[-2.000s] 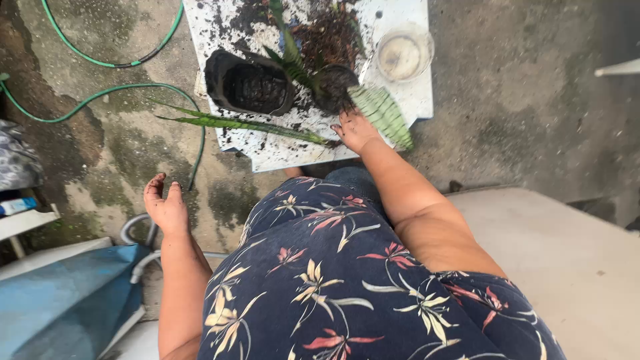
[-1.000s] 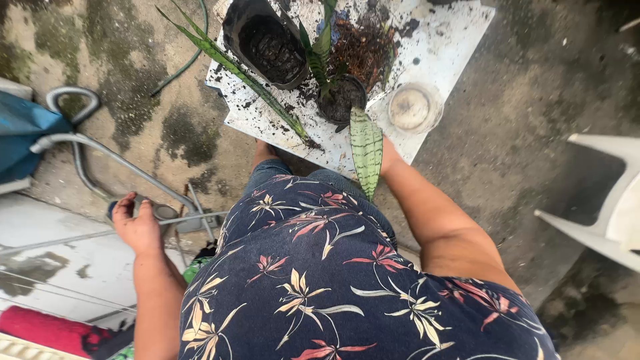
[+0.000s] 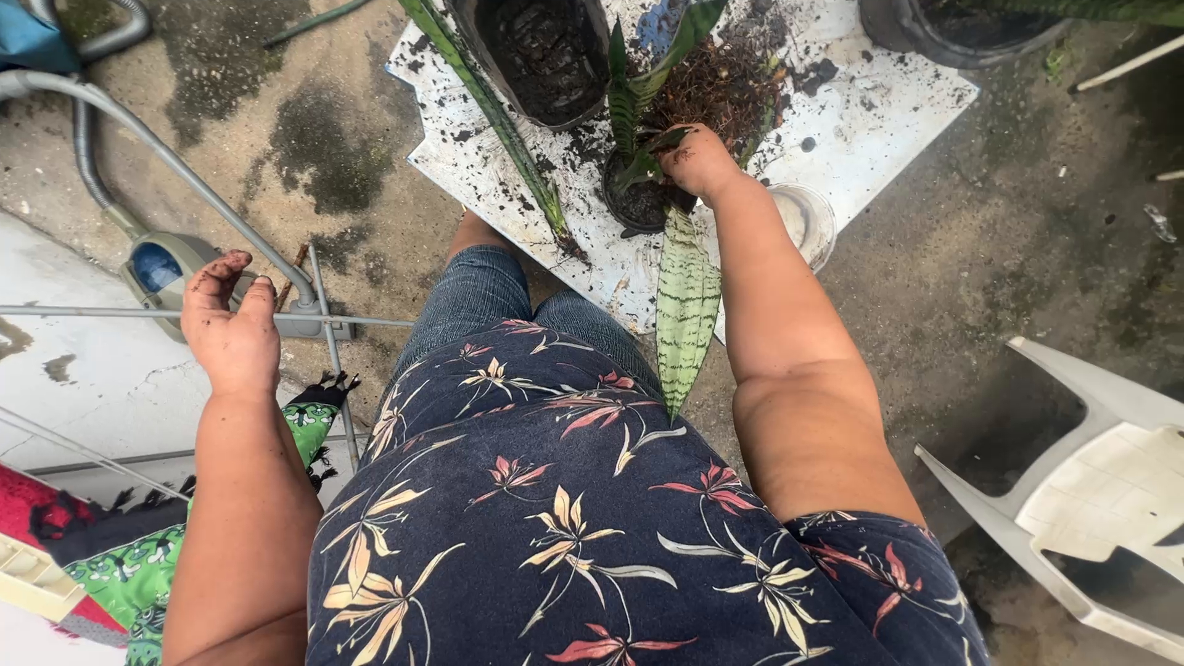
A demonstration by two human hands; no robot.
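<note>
My right hand [image 3: 700, 163], its fingers curled and soiled, is at the leaves of a snake plant [image 3: 638, 102] that stands in a small black pot [image 3: 635, 199]. Whether the fingers grip a leaf is hard to tell. A broad, pale green snake plant leaf [image 3: 687, 314] points down from beside the pot towards my shirt. My left hand [image 3: 231, 324] is raised off to the left, soiled, fingers apart, holding nothing. A long snake plant cutting with roots [image 3: 509, 139] lies left of the pot. Behind it sits a dark oblong planter [image 3: 546, 55] with wet soil inside.
The white board [image 3: 860, 139] carries scattered soil, a root clump [image 3: 721, 92] and a clear plastic tub [image 3: 803, 222]. A large black pot [image 3: 962, 32] is at the upper right. A white plastic chair [image 3: 1101, 490] stands right; a vacuum cleaner [image 3: 166, 268] and drying rack bars [image 3: 319, 314] are left.
My right hand has moved from behind the pale leaf to the leaves over the small pot. My left hand stays raised and empty. The view has shifted.
</note>
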